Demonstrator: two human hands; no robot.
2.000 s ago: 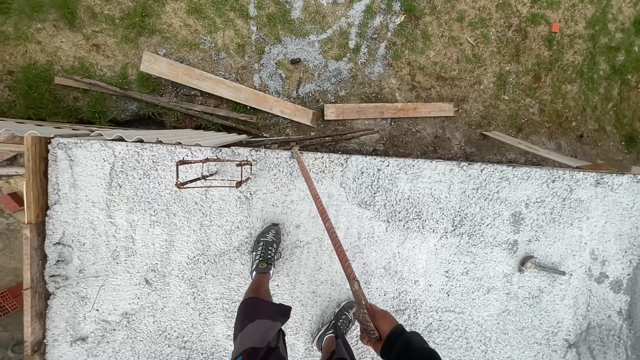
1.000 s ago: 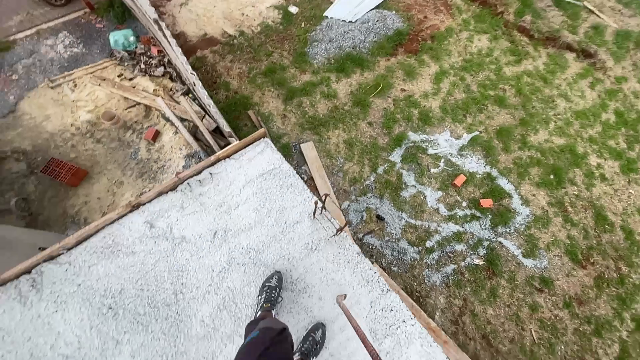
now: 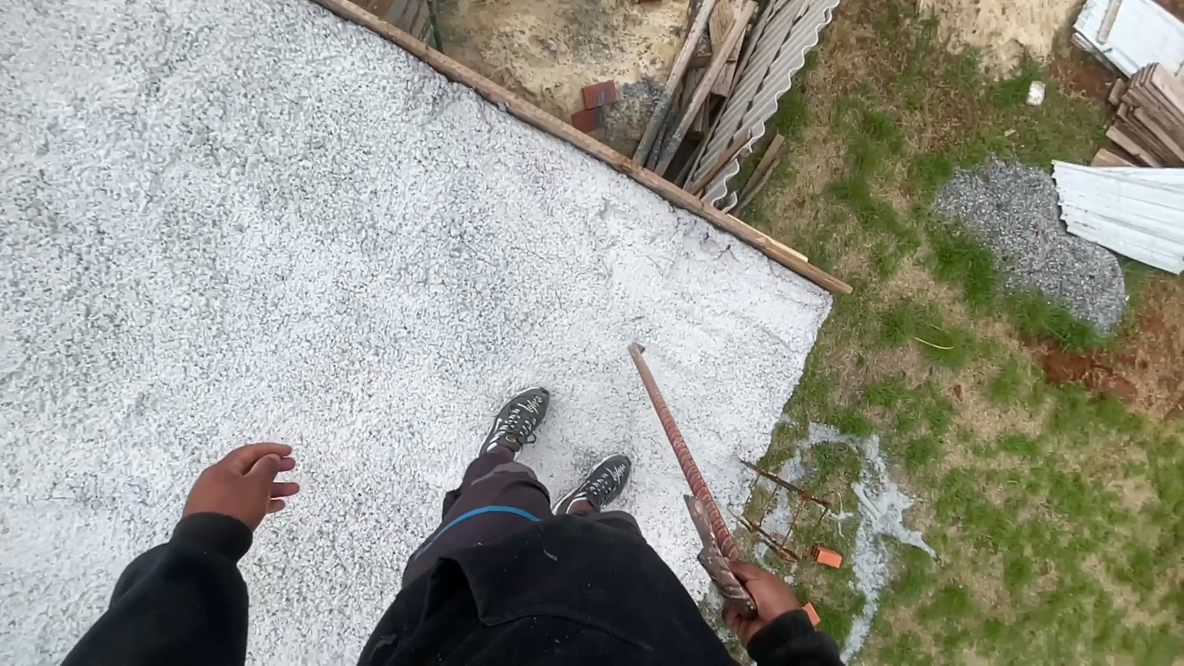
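Observation:
My right hand (image 3: 760, 597) grips the lower end of a rusty ribbed steel bar (image 3: 680, 444), which slants up and left above the rough whitish concrete slab (image 3: 324, 277). The bar's far end is bent into a small hook. A flat, dirt-crusted piece (image 3: 714, 555) lies along the bar just above my grip. My left hand (image 3: 242, 483) hangs over the slab at the lower left, fingers apart and holding nothing. Two dark sneakers, one of them the left shoe (image 3: 516, 421), stand on the slab between my hands.
A wooden edge board (image 3: 592, 146) borders the slab. Beyond it lean planks (image 3: 708, 83) and a corrugated sheet (image 3: 772, 88). The slab drops off at the right to grass with a gravel pile (image 3: 1031, 236). Rusty rebar pieces (image 3: 786, 486) stick out at the slab's right edge.
My left hand has come into view at the lower left. The view has swung strongly toward the slab's corner. The bar stays with me, and my right hand shows again.

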